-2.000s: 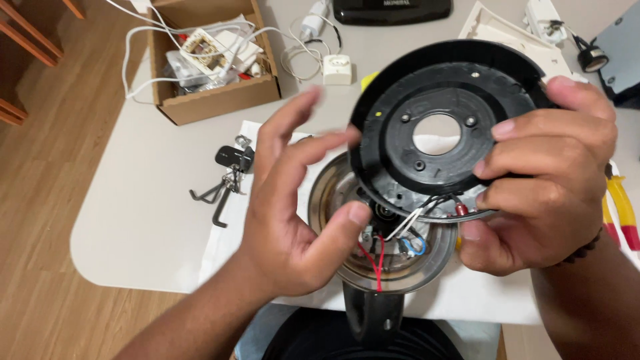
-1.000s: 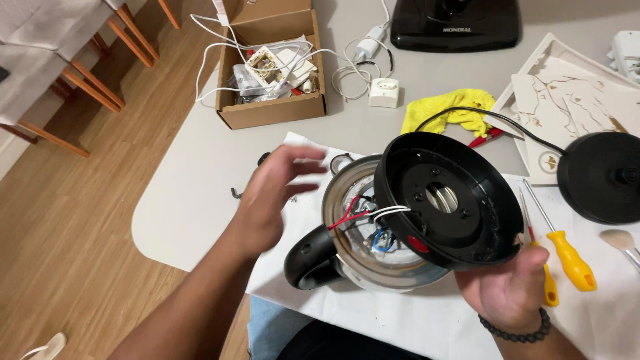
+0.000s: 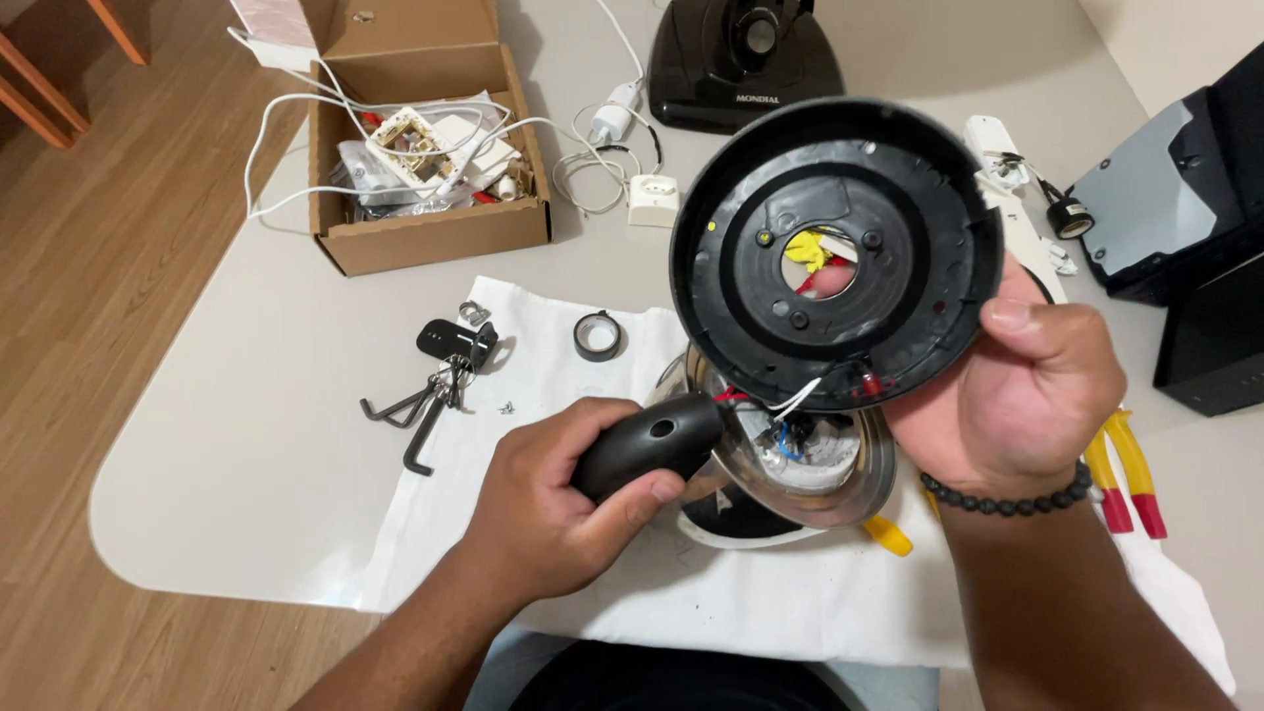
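My left hand (image 3: 568, 494) is closed around the black handle (image 3: 647, 444) of an electric kettle. The kettle's body (image 3: 874, 484) is tipped with its underside toward me, baring a pale centre with blue, red and black wires (image 3: 790, 441). Above it, my right hand (image 3: 1027, 385) grips the round black plastic base cover (image 3: 726, 296) by its right rim, inner face toward me. White wires and a small red part sit at the cover's lower edge, and the cover hides part of the kettle. Through its central hole show a yellow cloth (image 3: 808, 251) and a fingertip.
A cardboard box (image 3: 444, 247) of electrical parts and white cables stands at back left. Hex keys (image 3: 425, 425) and a roll of black tape (image 3: 597, 336) lie left of the kettle. Yellow-and-red handles (image 3: 1131, 464) lie at right, near black equipment (image 3: 1205, 197). A black appliance base (image 3: 746, 79) stands behind.
My left hand, empty a second ago, now holds the kettle handle. The cover has been turned to face me more squarely, in my right hand throughout. The view has shifted.
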